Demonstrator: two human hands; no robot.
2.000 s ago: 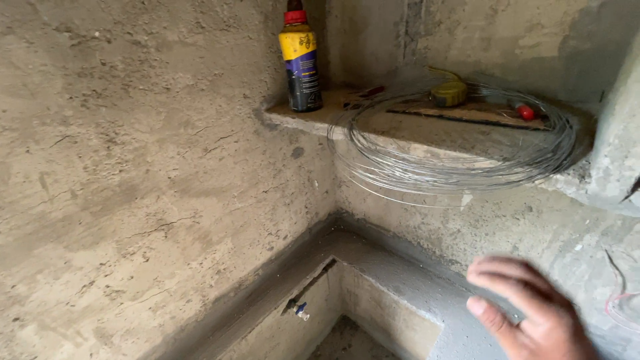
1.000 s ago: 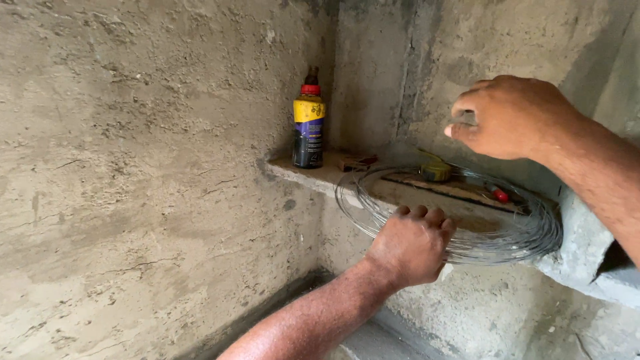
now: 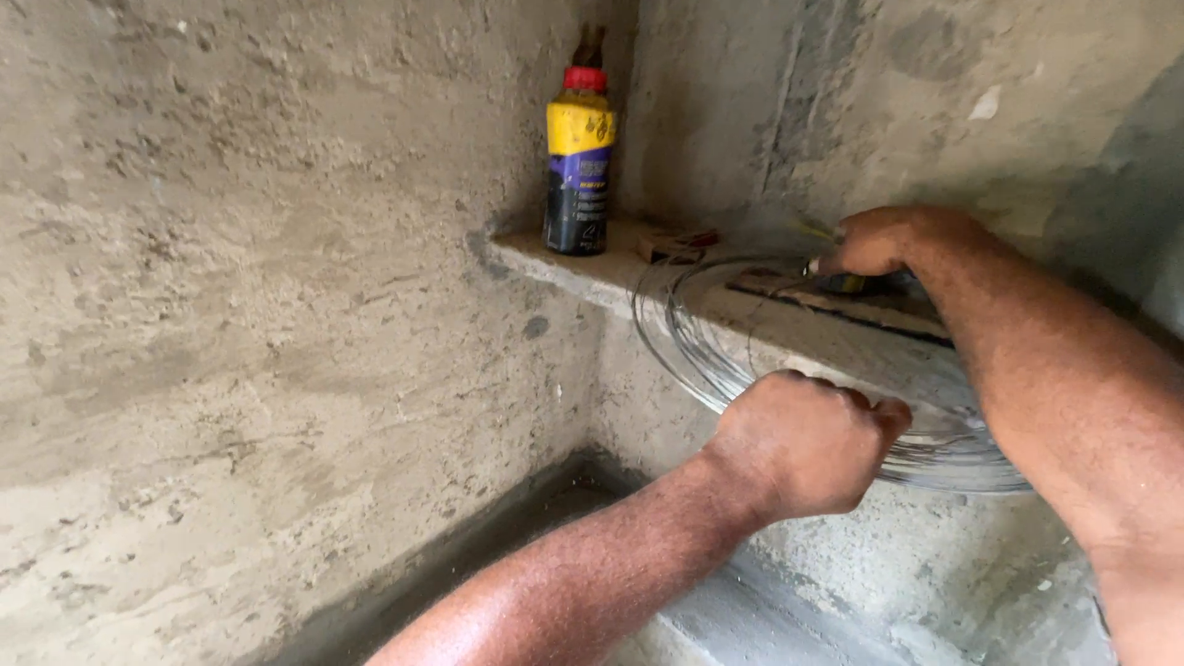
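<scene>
My left hand [image 3: 809,439] is closed around the front of a coil of metal wire [image 3: 934,462], which hangs over the edge of a concrete shelf. Farther back, my right hand [image 3: 874,245] reaches over the shelf, its fingers bent down at a yellow tape measure [image 3: 846,283]. The hand hides most of the tape measure, and whether it grips it is unclear. Near the coil's back lies a flat piece of wood [image 3: 814,301]. A yellow, purple and black bottle [image 3: 581,176] with a red cap stands upright at the shelf's left end.
The concrete shelf [image 3: 573,277] juts from the corner between two rough plastered walls [image 3: 277,277]. A small box [image 3: 671,245] lies right of the bottle. Below runs a grey cement ledge [image 3: 740,610] along the walls.
My left hand, out of view two seconds ago, came to the wire coil by one second ago and remains there. My right hand has gone from above the shelf down to the tape measure.
</scene>
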